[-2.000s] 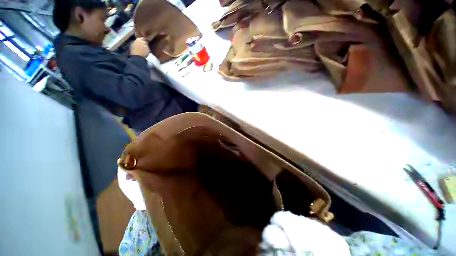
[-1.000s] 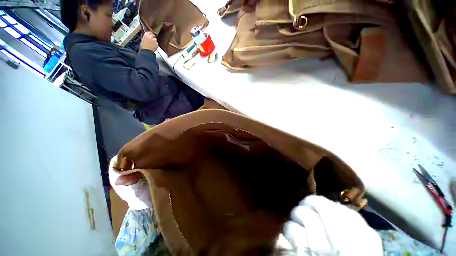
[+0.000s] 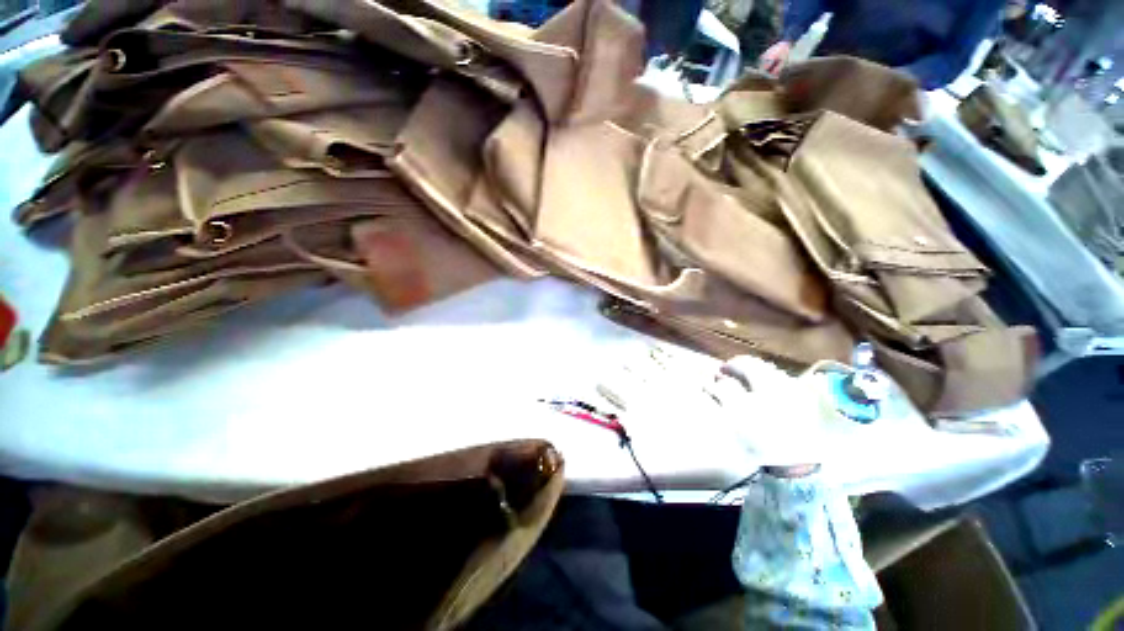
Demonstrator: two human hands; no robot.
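Note:
A brown bag (image 3: 308,493) lies open in my lap at the lower left, its inside dark and its rim facing up. My left hand is not in view. My right hand (image 3: 774,407), in a white glove, reaches over the white table from a pale patterned sleeve. It is overexposed and blends with the table, so its fingers and anything in them cannot be made out. Snips with red and black handles (image 3: 594,419) lie left of it, trailing a dark cord over the table edge. A blue-topped dispenser (image 3: 858,394) stands just right of it.
A large heap of brown bags (image 3: 592,203) covers the far side of the white table (image 3: 308,407). A red item (image 3: 6,321) is cut off at the left. Across the table, a person in dark clothing (image 3: 900,37) shows partly. Another brown piece (image 3: 961,579) is at lower right.
The view has swung right. My right hand has left the bag and is now over the table. My left hand has gone out of view, and the bag shows lower left.

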